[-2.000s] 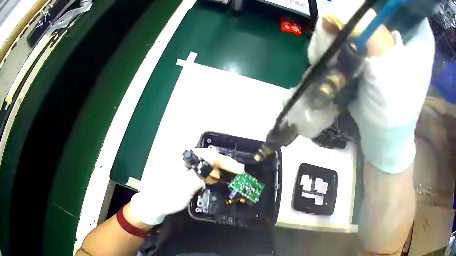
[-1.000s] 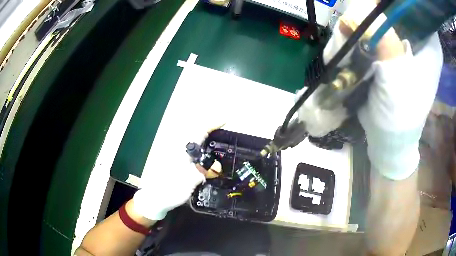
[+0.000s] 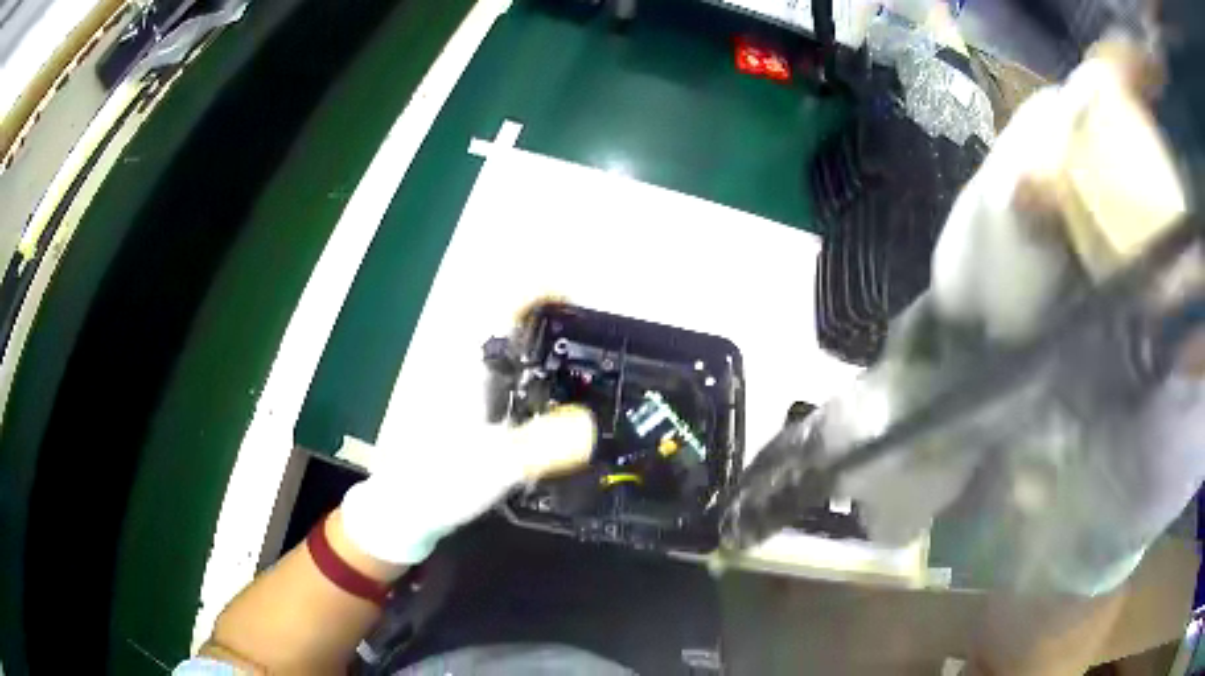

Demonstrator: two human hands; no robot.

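Observation:
The black housing (image 3: 661,531) lies open on the white sheet, with wires and a small green circuit board (image 3: 665,420) tilted inside. My gloved left hand (image 3: 456,456) grips the housing's left side, thumb over the inside, a fingertip at the upper left corner. The dark plug unit (image 3: 500,359) shows, blurred, by that corner. My gloved right hand (image 3: 1011,251) is strongly blurred, around the pneumatic screwdriver (image 3: 846,462). Its tip is at or just beside the housing's lower right corner; contact cannot be told. The small black panel (image 3: 842,512) is mostly hidden behind the screwdriver.
Stacked black ridged shells (image 3: 852,284) stand right of the white sheet (image 3: 634,225), with a shiny clear bag (image 3: 936,86) beyond. A red digital display (image 3: 761,58) glows at the far end. A pale rail (image 3: 317,310) runs along the left.
The screwdriver and my right hand have moved down and right, from the housing's upper right to its lower right corner. The circuit board sits more tilted than two seconds ago. My left thumb has shifted inward.

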